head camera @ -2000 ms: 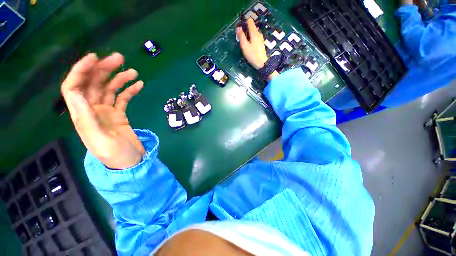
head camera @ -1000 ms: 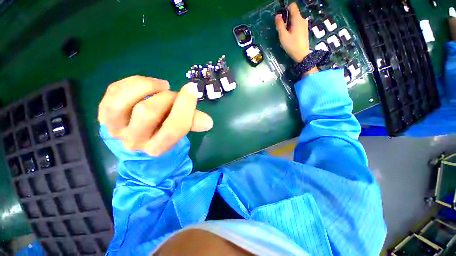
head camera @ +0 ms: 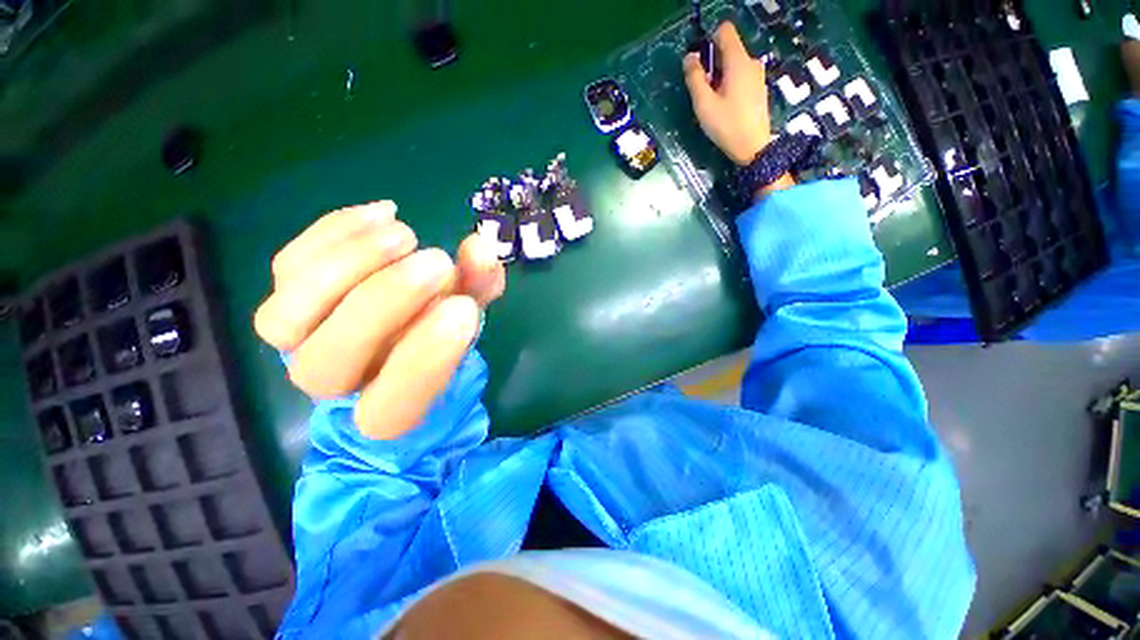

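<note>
My left hand (head camera: 375, 313) is raised left of centre, its fingers curled in; no object shows in it, but the palm is hidden. My right hand (head camera: 734, 106) is over the clear blister tray (head camera: 919, 156), thumb and fingers closed on a slim dark piece (head camera: 706, 53); its exact kind cannot be told. Parts with white L marks (head camera: 831, 110) lie in the tray. Three L-marked parts (head camera: 538, 231) stand side by side on the green surface, connector ends pointing away. Left of the tray lie a black watch housing (head camera: 609, 105) and a unit with a gold centre (head camera: 635, 151).
A dark grey foam tray (head camera: 138, 469) is at the left, with glossy black watches in its upper pockets. A black plastic tray (head camera: 1000, 188) is at the right, beyond the blister tray. Small dark pieces (head camera: 438, 44) lie farther back. A person's blue sleeve (head camera: 1123, 150) shows at the right edge.
My left hand has gone from open to curled. My right hand remains at the blister tray, now nearer its left side. The view has shifted, bringing more of the foam tray into the picture.
</note>
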